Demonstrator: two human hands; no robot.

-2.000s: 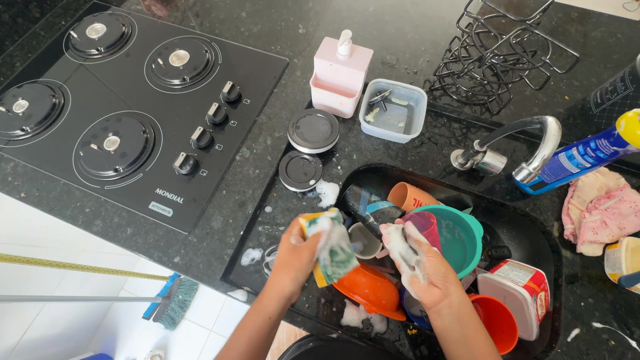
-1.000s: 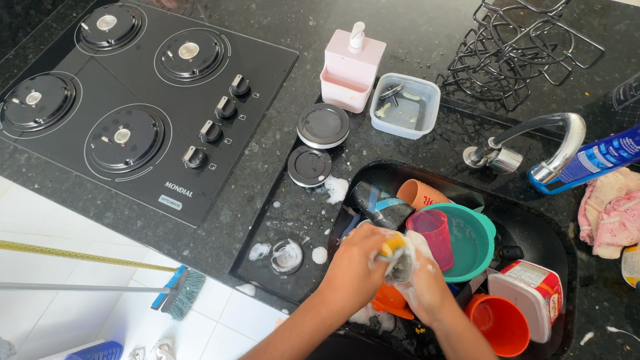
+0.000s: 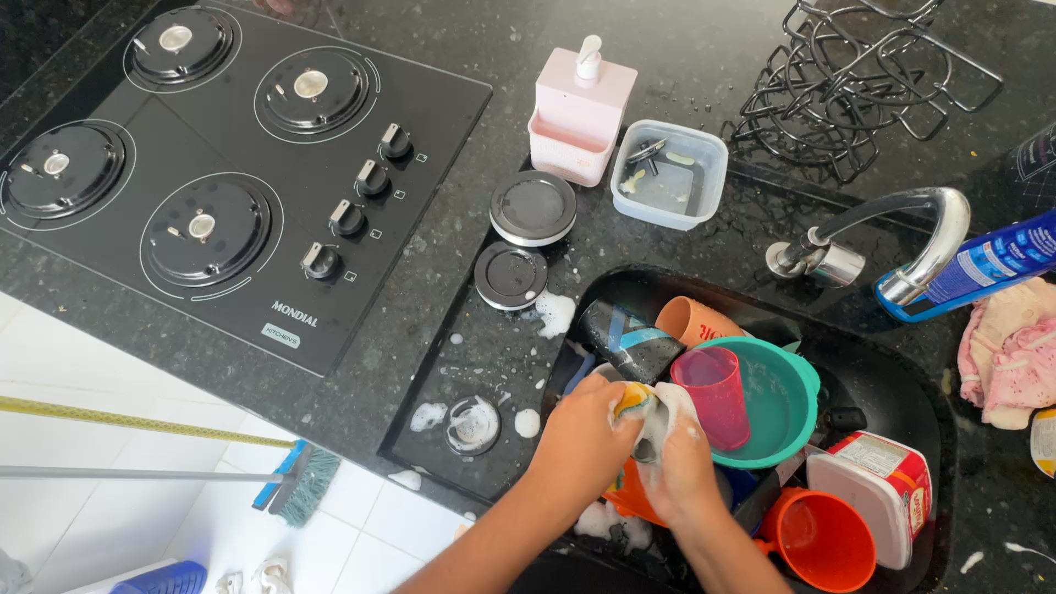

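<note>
My left hand (image 3: 587, 425) grips a yellow and green sponge (image 3: 634, 399) above the sink's near left side. Beside it, my soapy right hand (image 3: 683, 454) holds a small foam-covered item (image 3: 646, 448), mostly hidden by fingers; its kind is unclear. Just beyond my right hand, a pink cup (image 3: 711, 392) leans in a teal bowl (image 3: 780, 396). Below my hands lies an orange bowl (image 3: 635, 495). An orange-brown cup (image 3: 697, 322) and a black container with blue tape (image 3: 627, 338) lie behind them. A red mug (image 3: 827, 540) and a plastic tub (image 3: 866, 495) are at the right.
Left of the sink are two black lids (image 3: 533, 206) and a foamy round lid (image 3: 473, 426). A pink soap dispenser (image 3: 582, 115) and clear container (image 3: 670, 173) stand behind. The faucet (image 3: 940, 231), blue bottle (image 3: 982, 260), cloth (image 3: 1011, 351), black wire racks (image 3: 841, 91) and cooktop (image 3: 223, 165) surround the area.
A foamy round lid now shows on the left drainboard, where the view two seconds ago shows mostly foam and part of a ring. My hands have come closer together around the small item.
</note>
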